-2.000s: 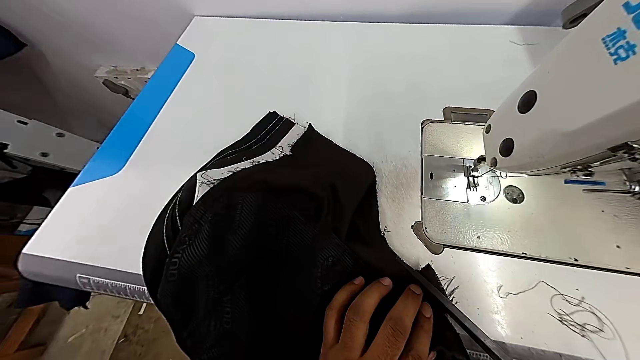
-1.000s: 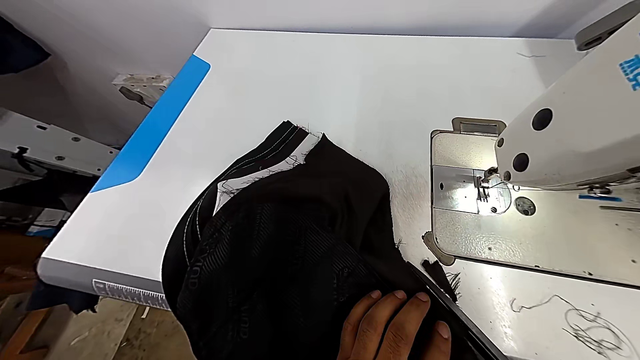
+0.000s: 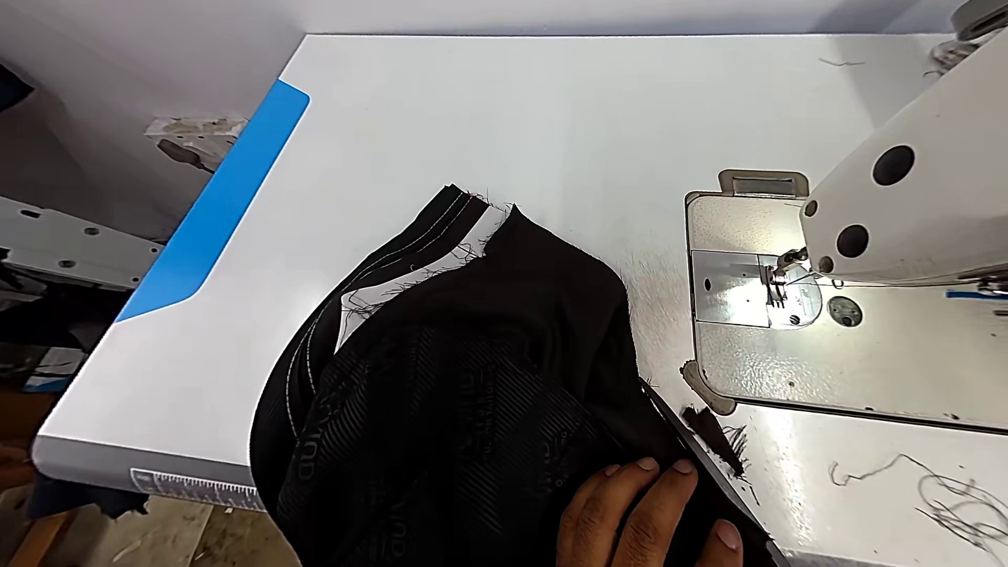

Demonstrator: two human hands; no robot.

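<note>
Black cloth (image 3: 488,394) with patterned lining lies in a folded heap on the white sewing table. White stitching and a white strip (image 3: 417,279) with frayed threads show along its upper left. At the bottom, my left hand (image 3: 638,512) rests palm down on the cloth, fingers slightly spread. Close to its right, a long narrow dark blade (image 3: 717,472), apparently of scissors, runs along the cloth's right edge; its handle is hidden. Beside the blade lies a small frayed black scrap (image 3: 713,437). My right hand is out of view.
On the right stands a white industrial sewing machine (image 3: 921,189), its presser foot above the metal needle plate (image 3: 728,287). Loose dark thread (image 3: 961,504) lies at lower right. The table's front edge bears a printed ruler (image 3: 197,484); a blue panel (image 3: 220,205) marks its left side.
The black scrap, close against the cloth's right edge two seconds ago, now lies slightly apart from it. My left hand stays on the cloth. The view has shifted a little.
</note>
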